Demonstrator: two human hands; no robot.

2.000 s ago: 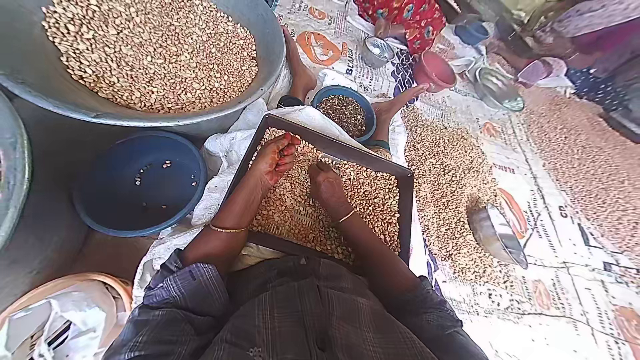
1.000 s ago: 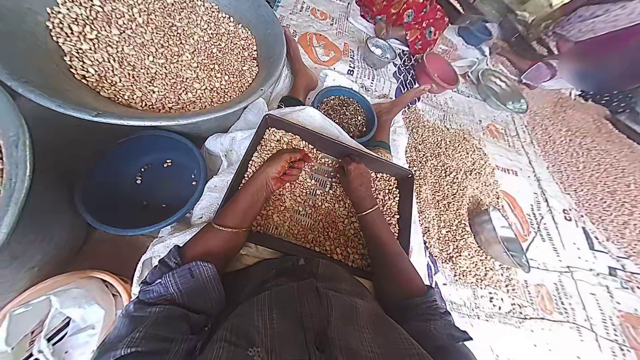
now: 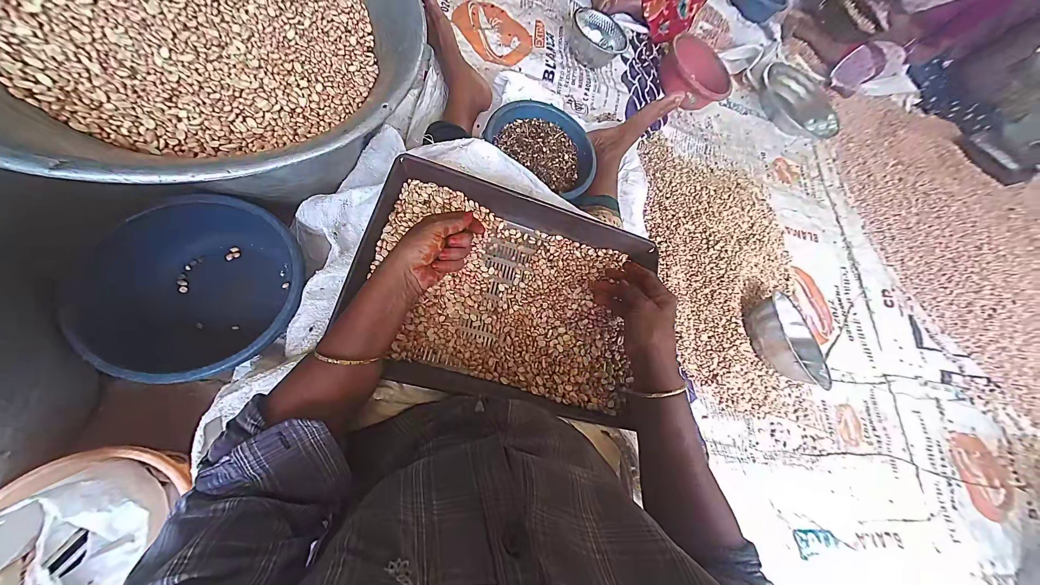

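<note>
A dark rectangular tray with a slotted bottom (image 3: 532, 213) rests across my lap, spread with split, pale brown nuts or beans (image 3: 528, 325). Over its upper left part, my left hand (image 3: 439, 248) is curled, fingertips drawn together; whether something small is inside cannot be seen. My right hand (image 3: 638, 301) is at the tray's right side, fingers bent and slightly apart, touching or just above the pieces. Slots show between the hands where the layer is thin. Just beyond the tray, a blue bowl (image 3: 583, 146) holds dark, small bits.
A large metal basin (image 3: 398, 89) heaped with the same pieces stands upper left. Below it is a blue basin (image 3: 280, 325) with several pieces. At right, a metal bowl (image 3: 784, 337) lies tilted by a pile on printed sheets (image 3: 861, 496). Other people sit at the upper right.
My right hand has moved from the middle of the tray to its right side, and its fingers have loosened. My left hand stays over the upper left part.
</note>
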